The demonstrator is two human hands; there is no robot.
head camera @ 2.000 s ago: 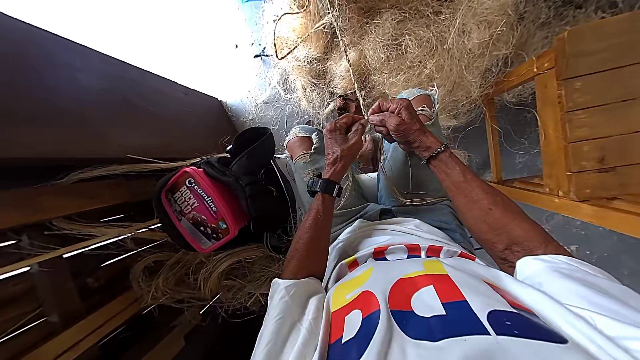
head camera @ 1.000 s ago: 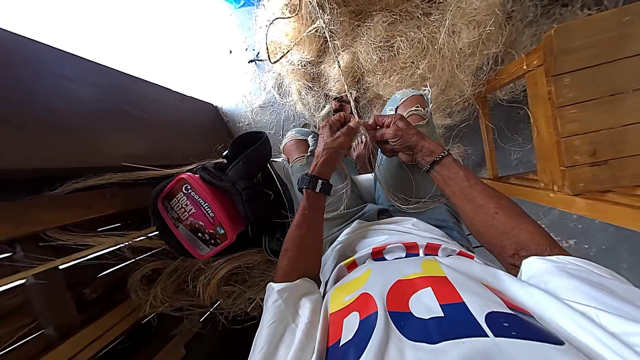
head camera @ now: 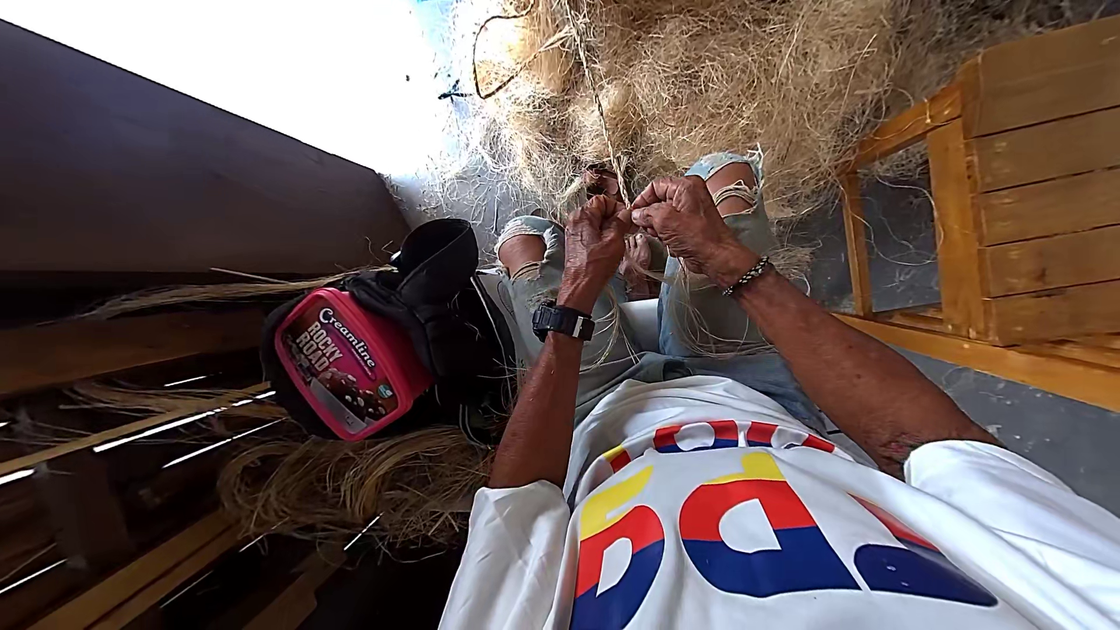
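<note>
A thin cord of twisted plant fiber (head camera: 599, 105) runs from the top of the head view down to my hands, between my knees. My left hand (head camera: 595, 241), with a black watch at the wrist, pinches the cord's lower end. Close against it, my right hand (head camera: 682, 219), with a braided bracelet, pinches strands at the same spot. Loose pale fibers (head camera: 700, 324) hang below the hands over my torn jeans. The fingertips hide the exact place where the strands meet.
A large heap of loose fiber (head camera: 726, 79) lies beyond my knees. A slatted wooden bench (head camera: 1050, 201) is at right. At left, a pink-rimmed plastic tub (head camera: 350, 363) rests on a black bag (head camera: 451, 306), near a fiber bundle (head camera: 350, 481) and wooden slats.
My hands stay together at the cord between my knees. My fingers have shifted slightly around the strands, and the right hand's grip looks changed.
</note>
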